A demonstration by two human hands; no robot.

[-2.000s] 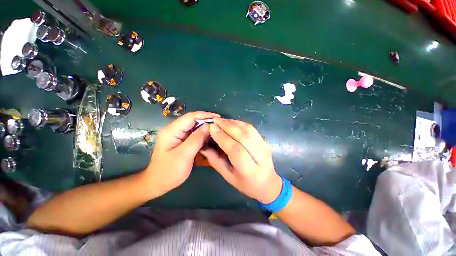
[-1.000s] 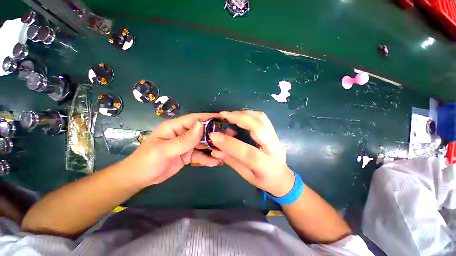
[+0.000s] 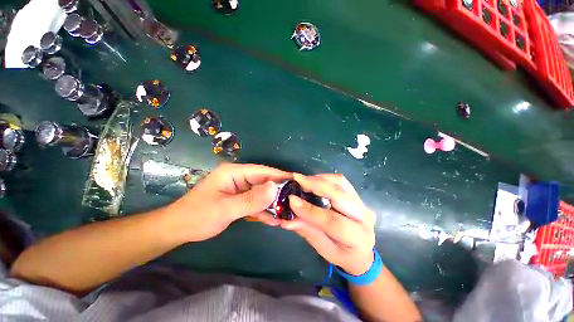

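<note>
A round dark watch body (image 3: 288, 200) with a silvery rim is held between both hands over the green bench, its dark face showing a red glow. My left hand (image 3: 242, 200) grips its left side with thumb and fingers. My right hand (image 3: 337, 220), with a blue wristband, holds its right side, thumb on the face. A dark elongated part shows between the right fingers; I cannot tell what it is. A bit of orange under the hands is mostly hidden.
Several black display modules (image 3: 206, 122) with orange and white patches lie at left. Beyond them are shiny cylindrical items (image 3: 69, 87) and a clear plastic bag (image 3: 108, 165). A watch case (image 3: 306, 36), white scrap (image 3: 359, 146), pink piece (image 3: 438, 145), red trays (image 3: 497, 31) and blue bin (image 3: 542, 202) lie beyond or right.
The watch body has turned so its face shows, and now glows red. Both hands still hold it. The view has shifted, showing more of the red trays at upper right.
</note>
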